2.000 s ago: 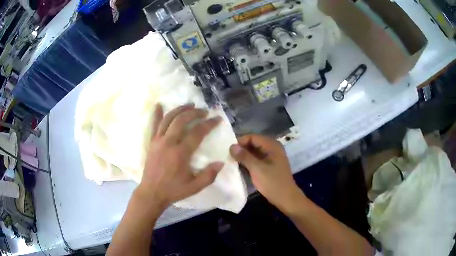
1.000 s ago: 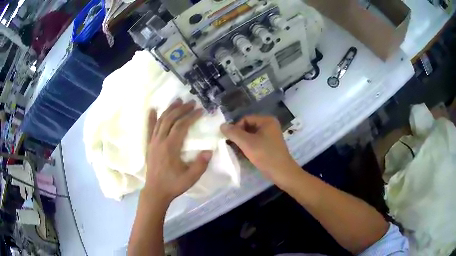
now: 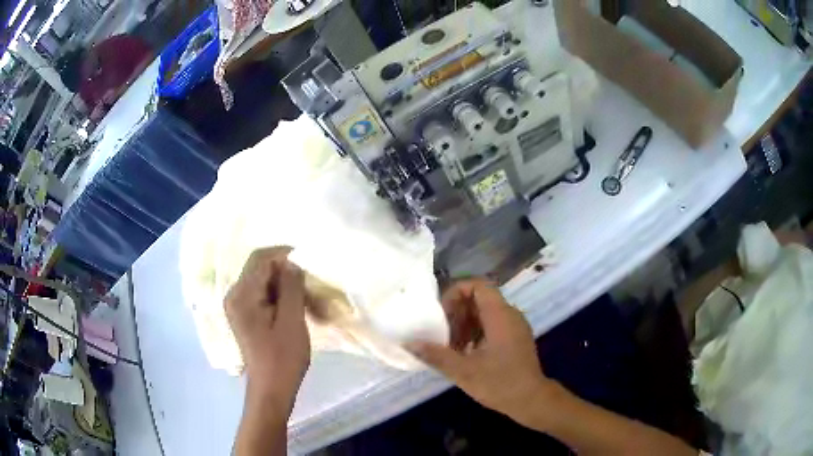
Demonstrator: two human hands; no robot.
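A cream garment piece (image 3: 357, 232) lies on the white table left of the overlock machine (image 3: 463, 116), glaring white in parts. Its right edge reaches the machine's presser foot area. My left hand (image 3: 272, 312) pinches a fold of the cloth at the front left, fingers curled. My right hand (image 3: 486, 347) holds the cloth's near right edge between thumb and fingers, in front of the machine plate, near the table's front edge.
Thread snips (image 3: 627, 161) lie right of the machine. An open cardboard box (image 3: 660, 89) stands behind them. Cream pieces (image 3: 767, 329) are heaped at the lower right, below table level. A blue crate (image 3: 189, 55) is at the upper left. Thread cones stand at the far left.
My left hand has gone from lying flat on the cloth to pinching a fold. My right hand has moved lower in the picture with the cloth edge. The view has shifted.
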